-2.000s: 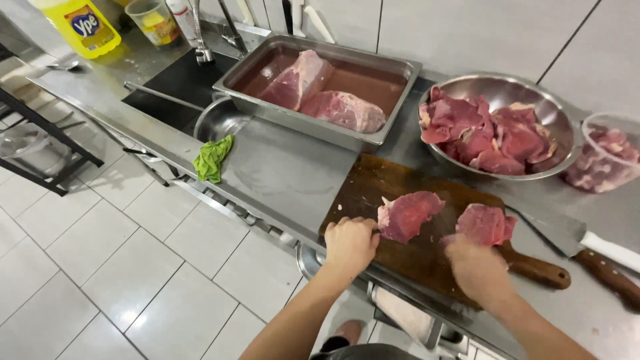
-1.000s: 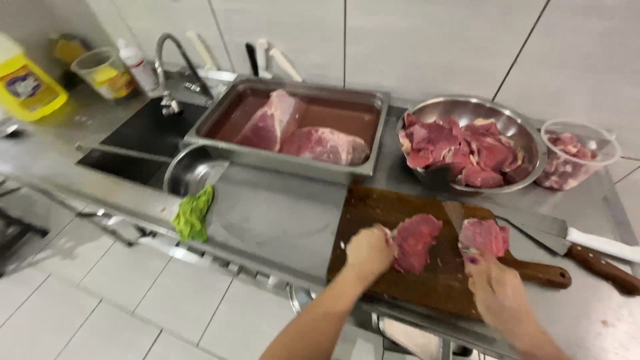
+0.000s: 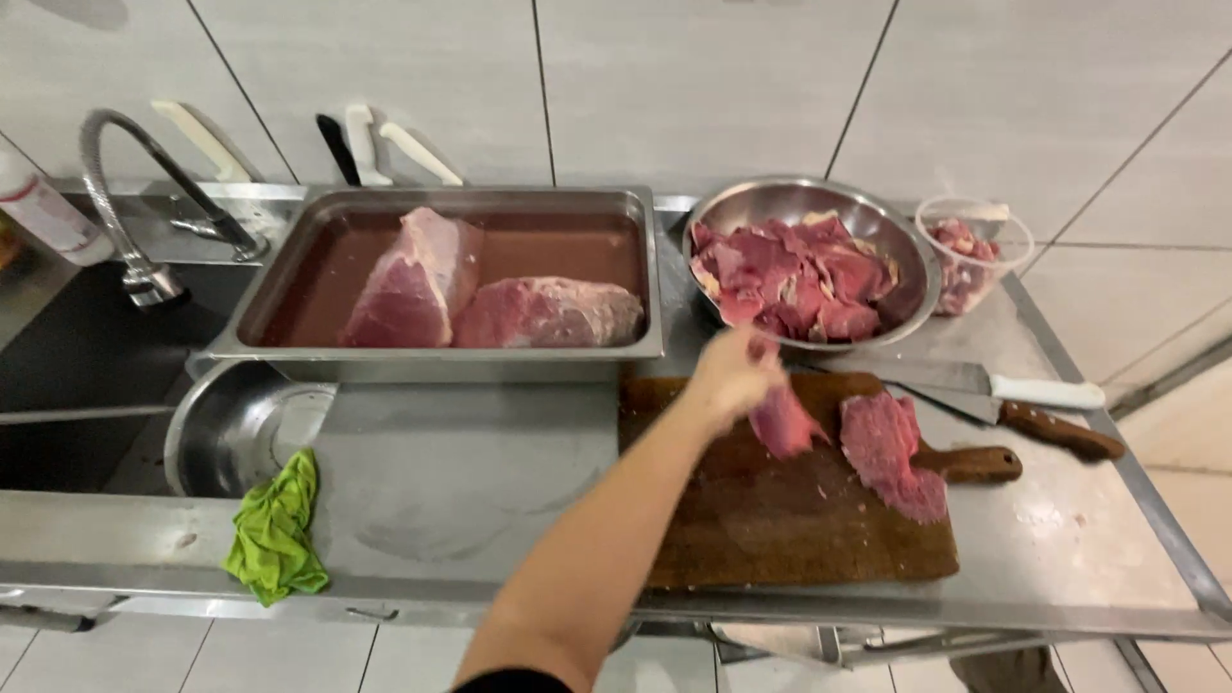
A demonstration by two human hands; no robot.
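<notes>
My left hand (image 3: 736, 375) pinches a slice of raw red meat (image 3: 784, 421), which hangs over the upper part of the wooden cutting board (image 3: 770, 529), just in front of the steel bowl (image 3: 910, 318). Many slices of raw meat (image 3: 799, 274) fill that bowl. Another meat slice (image 3: 890, 452) lies at the board's right side, near its handle. A white-handled knife (image 3: 1044, 391) and a wooden-handled knife (image 3: 1059, 428) rest right of the board. Two large meat pieces (image 3: 409, 289) sit in reddish liquid in the steel pan (image 3: 443, 354). My right hand is out of view.
A clear plastic tub (image 3: 972, 260) with meat pieces stands right of the bowl. At the left are a sink (image 3: 96, 356) with a flexible faucet (image 3: 144, 279), a metal bowl (image 3: 231, 423) and a green cloth (image 3: 277, 529). Several knife handles (image 3: 361, 144) stand against the wall.
My left hand has lifted the left slice from the board toward the bowl of meat. My right hand, earlier at the right slice, has left the view. The view has shifted.
</notes>
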